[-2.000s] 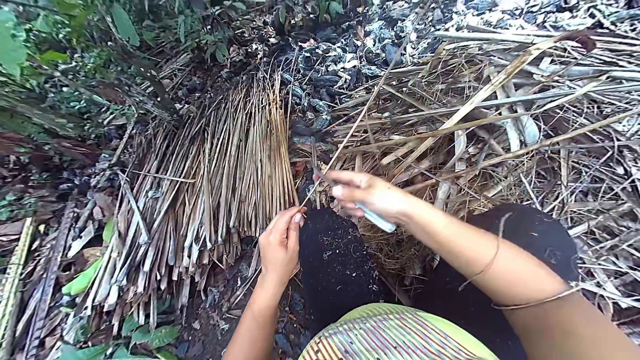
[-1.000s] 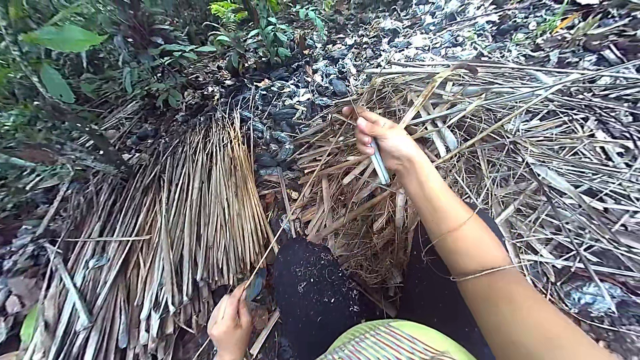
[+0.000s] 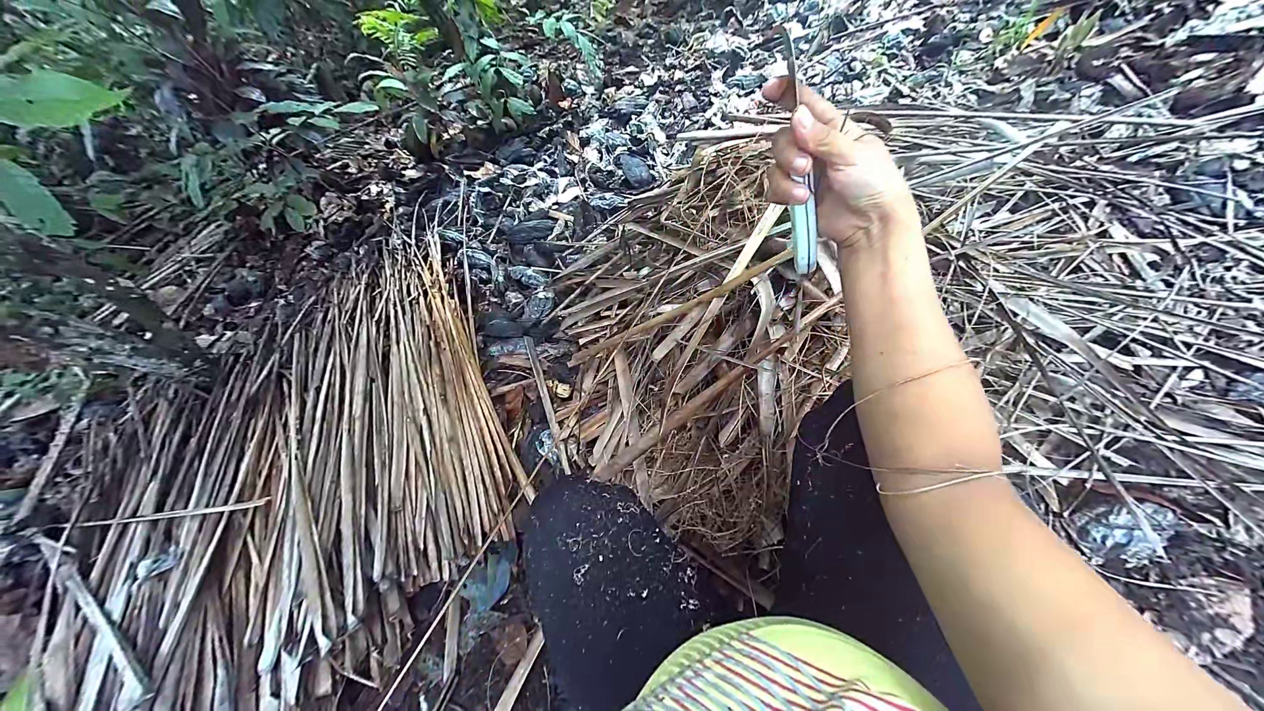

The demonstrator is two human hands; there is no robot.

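My right hand (image 3: 834, 163) is raised at the upper right, its fingers closed around a knife with a pale blue handle (image 3: 805, 227). The knife's narrow blade (image 3: 789, 64) points up past my fingertips. Thin loops of fibre (image 3: 928, 481) hang around my right forearm. A long thin stalk (image 3: 449, 597) slants up from the bottom edge, left of my knee. My left hand is out of view, so what it holds is hidden. Left of my knees lies a fanned bundle of dry stalks (image 3: 375, 425).
A heap of dry strips and shavings (image 3: 721, 395) lies in front of my knees (image 3: 602, 573). More long dry stalks (image 3: 1106, 286) spread to the right. Dark husks and leaf litter (image 3: 533, 232) cover the ground ahead. Green plants (image 3: 484, 84) grow at the upper left.
My right hand with the knife has moved up and away from my left hand. My left hand, earlier holding the lower part of a thin stalk, has passed out of view at the bottom.
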